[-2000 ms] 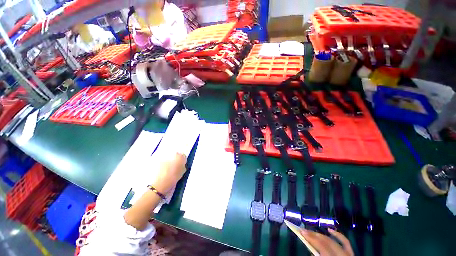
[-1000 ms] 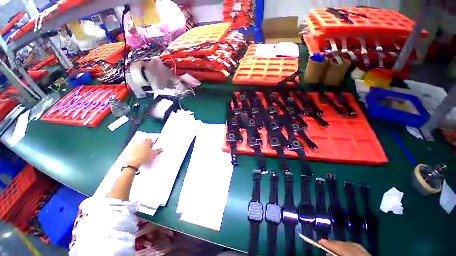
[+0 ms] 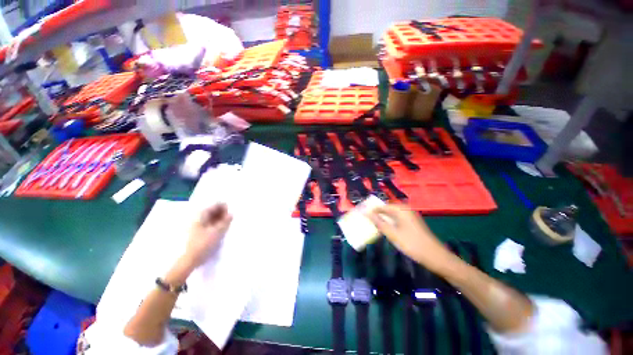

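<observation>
My left hand [image 3: 207, 234], blurred, is over the white paper sheets [image 3: 267, 243] left of centre; I cannot tell whether its fingers pinch a sheet. One long sheet lies slanted across the others. My right hand [image 3: 397, 227] holds a small cream-white card [image 3: 361, 223] above the straps of the watch row. The smartwatches [image 3: 338, 291] lie side by side at the near table edge, straps laid flat. The two leftmost screens look grey and dotted, and one farther right [image 3: 425, 295] shines. My right forearm hides part of the row.
An orange-red tray [image 3: 444, 187] behind the row holds black-strapped watches. Another tray [image 3: 76, 166] is at left. Right are white scraps [image 3: 510, 256], a cream ring [image 3: 548, 227] around a clear item, and a blue bin [image 3: 505, 139]. Tray stacks [image 3: 458, 41] stand behind.
My right hand and the card have moved up and away from the near edge. My left hand is still over the sheets, one of which has shifted and slanted. The view has turned right.
</observation>
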